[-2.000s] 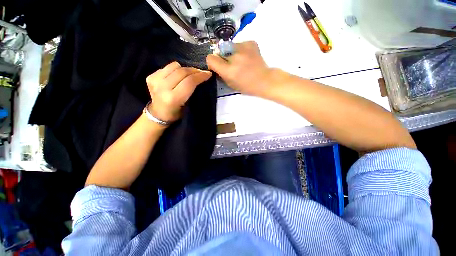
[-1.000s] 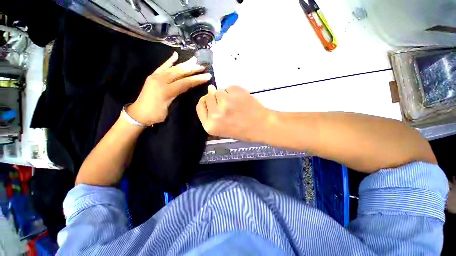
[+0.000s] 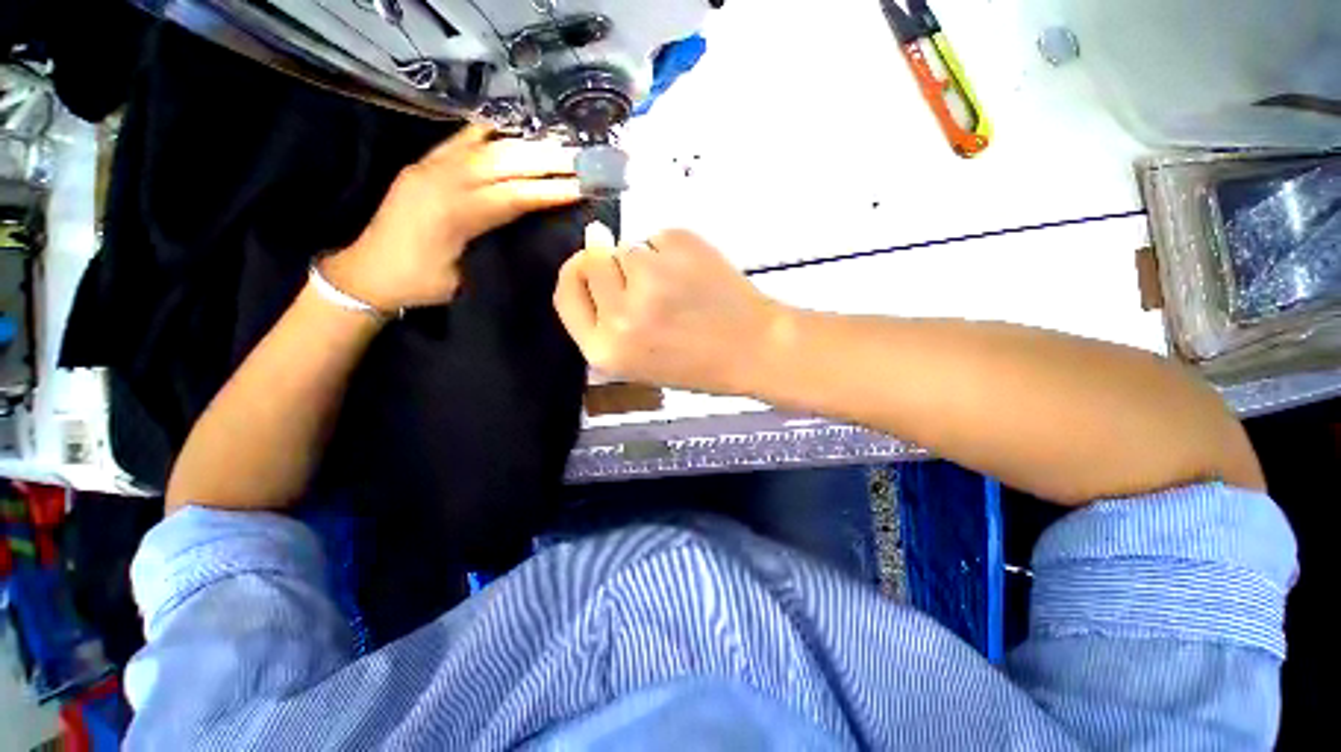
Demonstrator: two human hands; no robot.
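Black fabric (image 3: pixel 485 367) lies left of and below the needle area and drapes over the table's front edge. The presser foot area (image 3: pixel 600 169) shows as a greyish block under the machine head. My left hand (image 3: pixel 441 213) lies on the fabric with fingers stretched to the left side of the foot. My right hand (image 3: pixel 647 309) is closed just in front of the foot, its fingertips pinching the black fabric edge (image 3: pixel 605 221). The needle tip itself cannot be made out.
Orange and yellow thread snips (image 3: pixel 941 81) lie right of the machine head. A clear-covered dark rectangle in a tan-grey tray (image 3: pixel 1177 294) is at the right. A ruler strip (image 3: pixel 735 447) runs along the front edge. A blue crate (image 3: pixel 994 573) is below the table.
My right hand has come down from beside the foot to in front of it. My left hand has opened out flat on the fabric and moved up and left beside the foot.
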